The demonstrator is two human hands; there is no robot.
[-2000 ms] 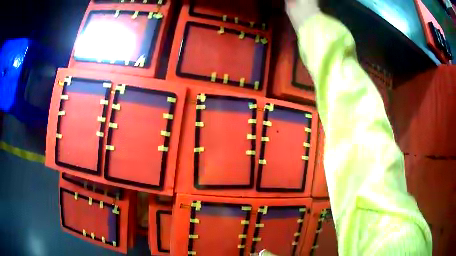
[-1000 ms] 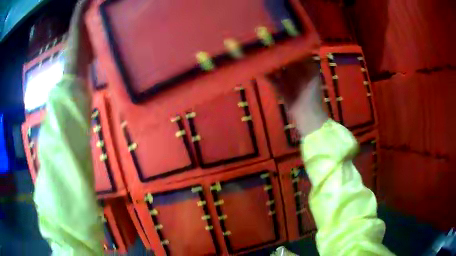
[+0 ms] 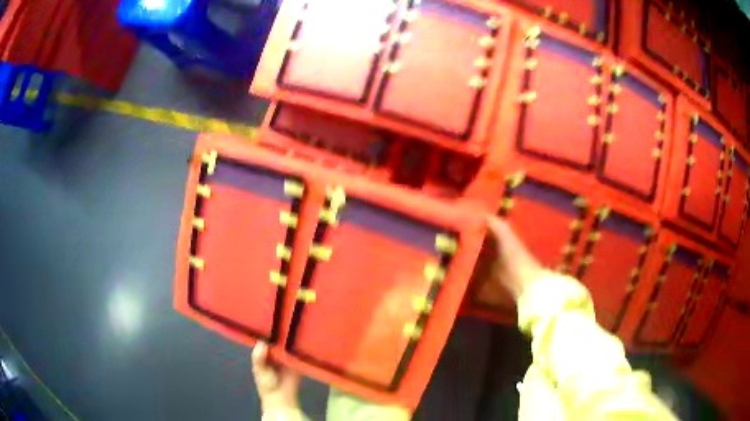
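Observation:
A red foam tray [image 3: 306, 296] is held in the lower middle, tilted, with two black-bordered glass panels side by side on it. The left panel [image 3: 238, 247] and the right panel [image 3: 366, 288] have yellow tape tabs along their long edges. My left hand [image 3: 274, 380] holds the tray's near edge from below; its thumb shows at the edge. My right hand [image 3: 508, 256] grips the tray's right side near its far corner. The fingers of both hands are mostly hidden under or behind the tray.
Several loaded tray stacks [image 3: 500, 107] stand ahead and to the right, close to the held tray. Blue plastic stools [image 3: 164, 25] stand at the upper left, with red sheets [image 3: 90, 41] near them. Grey floor [image 3: 99, 222] with a yellow line [image 3: 156, 115] lies at the left.
The tray held between both hands has moved down and to the left of the stacks and turned, so both its panels show. The view has shifted towards the floor and stools.

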